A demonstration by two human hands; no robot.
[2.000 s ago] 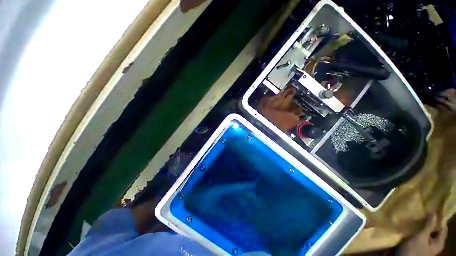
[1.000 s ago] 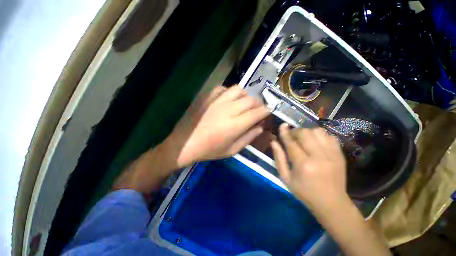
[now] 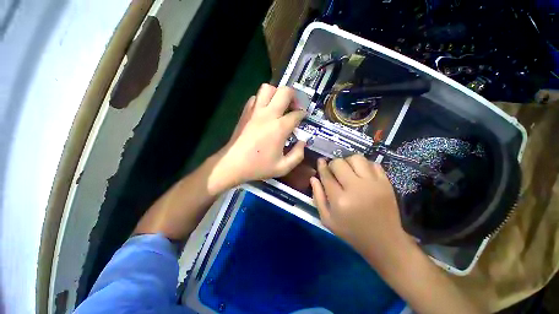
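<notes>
The automatic screw feeder (image 3: 429, 81) stands open, with its blue translucent lid (image 3: 294, 257) folded down towards me. Inside, the metal feeder rail (image 3: 337, 136) runs diagonally past a round brass-coloured part (image 3: 352, 110). Many tiny silvery screws (image 3: 423, 156) lie loose in the dark bowl. My left hand (image 3: 263, 135) has its fingertips at the rail's upper left end. My right hand (image 3: 358, 196) has its bent fingers at the rail's near edge, further right. The fingertips are partly hidden, so I cannot tell if either hand grips anything.
A kraft sack (image 3: 527, 214) lies right of the feeder. Dark parts (image 3: 490, 37) are heaped behind it. A brown cardboard piece (image 3: 285, 30) stands at the back. A pale, chipped edge (image 3: 110, 159) and a green surface (image 3: 214, 116) are on the left.
Both hands have entered the view and come to the rail. A white metal piece seen over the rail earlier no longer shows there. The feeder appears shifted left and turned in view.
</notes>
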